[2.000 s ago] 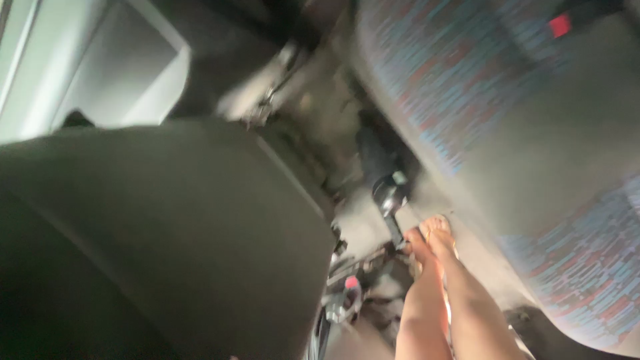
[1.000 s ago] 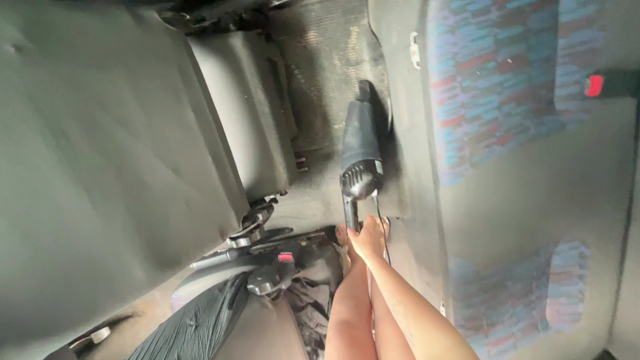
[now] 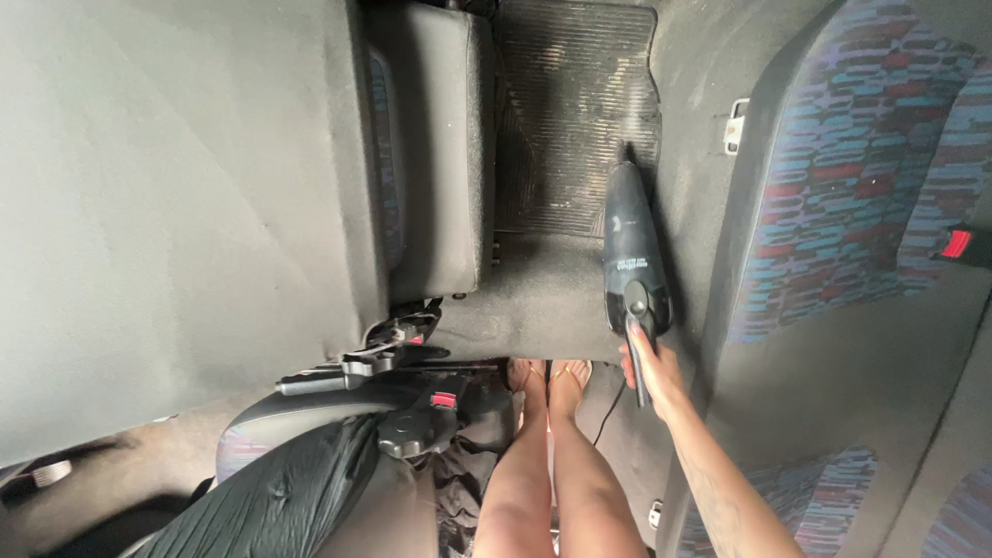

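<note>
My right hand [image 3: 655,372] is closed around the handle of a dark handheld vacuum cleaner [image 3: 637,232], with the thumb on top and the fingers wrapped around the left side. The vacuum's narrow nozzle [image 3: 625,151] points away from me and lies over the right part of a ribbed rubber floor mat [image 3: 573,101]. Whether the nozzle touches the mat I cannot tell. A thin black cord [image 3: 612,411] runs down from beside the handle, between my right foot and the hand. My left hand is out of view.
A patterned rear bench seat [image 3: 852,178] stands at the right, with a red seat-belt buckle [image 3: 957,244]. Grey front seat backs [image 3: 178,194] fill the left. A black crinkled cloth or bag [image 3: 271,496] lies lower left. My sandalled feet [image 3: 549,376] rest on the carpet at centre.
The view has moved and steadied. One second ago my right hand overlapped my feet in the picture; now it is to their right, with the vacuum cleaner still held.
</note>
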